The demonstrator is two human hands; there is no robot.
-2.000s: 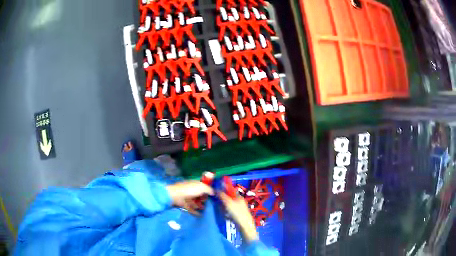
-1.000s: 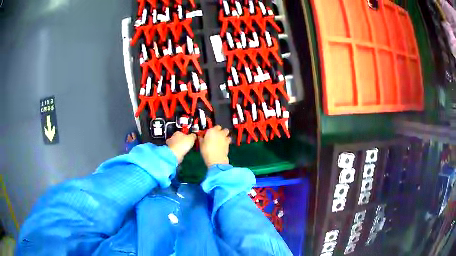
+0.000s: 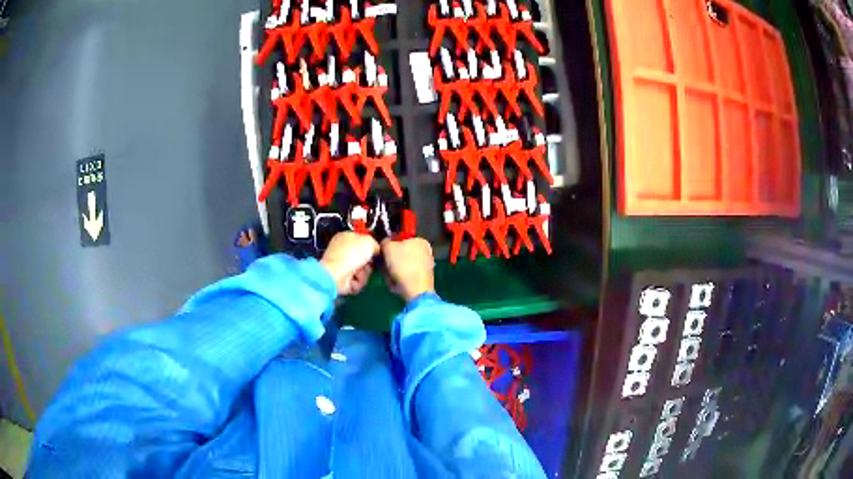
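Note:
The black tray (image 3: 412,126) holds dense rows of red spring clamps (image 3: 327,173) with white tips, in two columns. At its near left corner two watch cases (image 3: 299,224) lie bare, with black faces and silver rims. My left hand (image 3: 352,261) grips a red clamp at the near row, just right of the bare cases. My right hand (image 3: 409,265) is beside it, closed on another red clamp (image 3: 408,224) whose red part shows above the fingers. The fingers hide most of both clamps and the units under them.
A blue bin (image 3: 547,393) with loose red clamps stands at the near right. An orange-red tray (image 3: 706,122) lies on the green bench at the right. Below it a dark tray (image 3: 645,374) holds pale square units. A floor sign (image 3: 92,201) shows at left.
Two seconds ago both hands were near my body by the bin. They moved forward to the tray's near row, and both now grip clamps there. The view has shifted slightly.

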